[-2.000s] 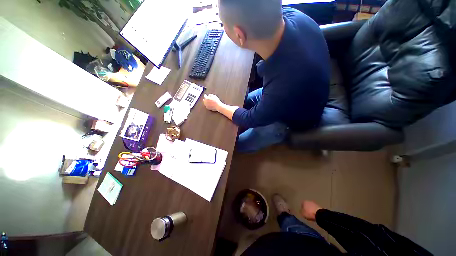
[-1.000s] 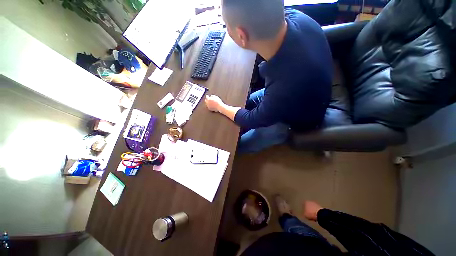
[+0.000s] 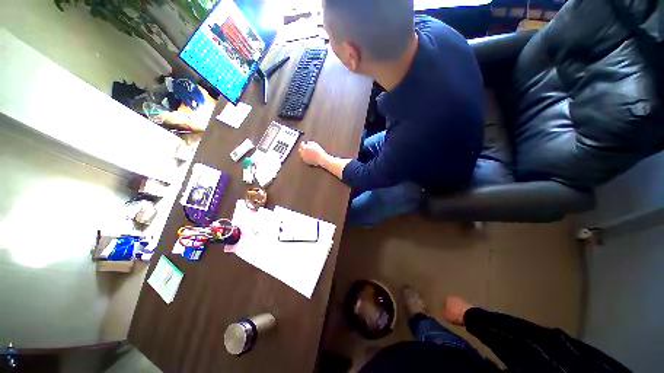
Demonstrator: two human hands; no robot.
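My right hand (image 3: 456, 309), in a black sleeve, is small and blurred at the lower right, over the floor. It touches no object that I can see; its fingers are unclear. My left hand is out of the picture. On the brown desk (image 3: 218, 306), a smartphone (image 3: 298, 230) with a pale screen lies on white paper sheets (image 3: 291, 266). A pink sheet shows beneath them. A metallic tumbler (image 3: 249, 334) lies or stands near the desk's lower end; I cannot tell which.
A seated person (image 3: 429, 109) rests a hand near the calculator (image 3: 278, 142). Further are a keyboard (image 3: 303, 82) and monitor (image 3: 226, 49). A pen cup (image 3: 228, 233) and purple box (image 3: 204, 193) stand beside the papers. A waste bin (image 3: 370, 309) and black armchair (image 3: 582, 102) are off the desk.
The monitor has changed from a mostly white screen to a blue desktop with icons and a picture. The view has shifted slightly. My right hand stays low beside me.
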